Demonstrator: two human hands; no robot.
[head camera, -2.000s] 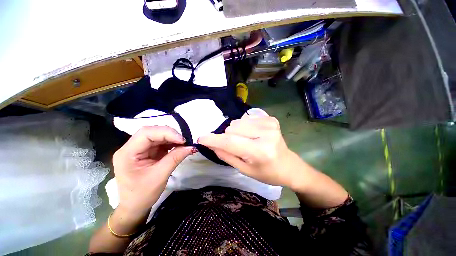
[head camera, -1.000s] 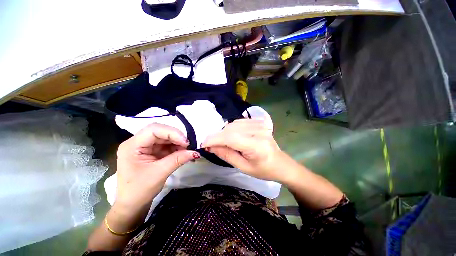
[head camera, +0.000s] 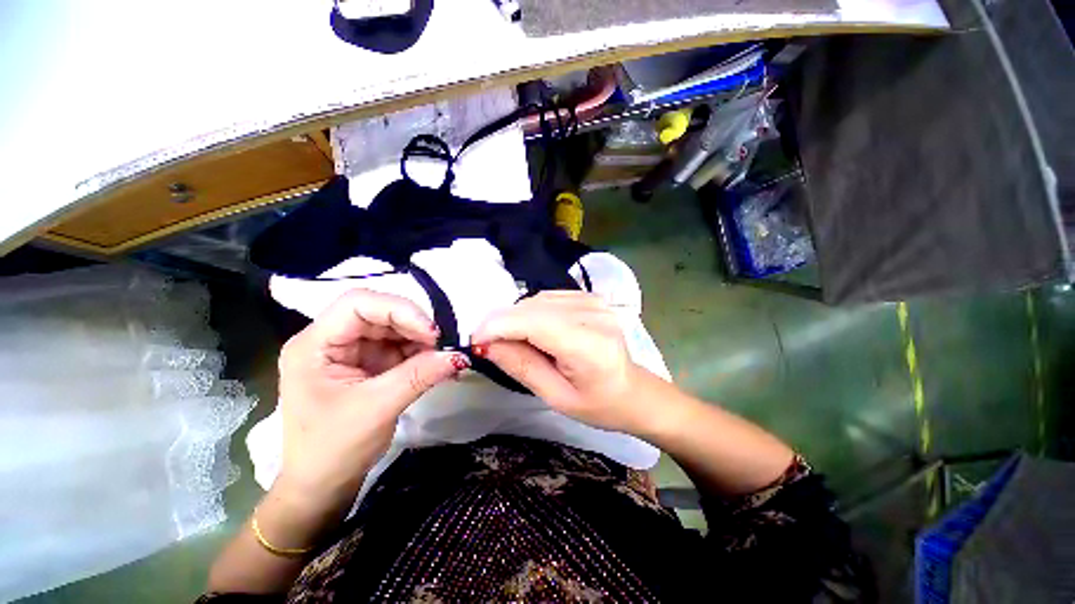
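The black garment (head camera: 454, 222) with white inner cups lies over my lap on a white lap cloth (head camera: 554, 427). A narrow black strap (head camera: 434, 295) runs down across the white cup lining (head camera: 472, 274) to my fingertips. My left hand (head camera: 360, 378) pinches the black edge between thumb and forefinger. My right hand (head camera: 566, 352) pinches the same edge just to the right, its fingertips almost touching the left ones. A needle or thread cannot be made out. Thin black cord loops (head camera: 427, 158) lie at the garment's top, below the table edge.
A white-topped table (head camera: 212, 89) with a wooden drawer (head camera: 200, 189) spans the top. A black round stand (head camera: 386, 26) and grey mat (head camera: 660, 14) are on it. Lace-edged white fabric (head camera: 106, 413) hangs left. A grey fabric bin (head camera: 925, 165) and blue crate (head camera: 766, 230) stand right.
My right hand has shifted slightly down and left, closer to my left fingertips, and its forearm sits lower. My left hand keeps its pinch with hardly any movement.
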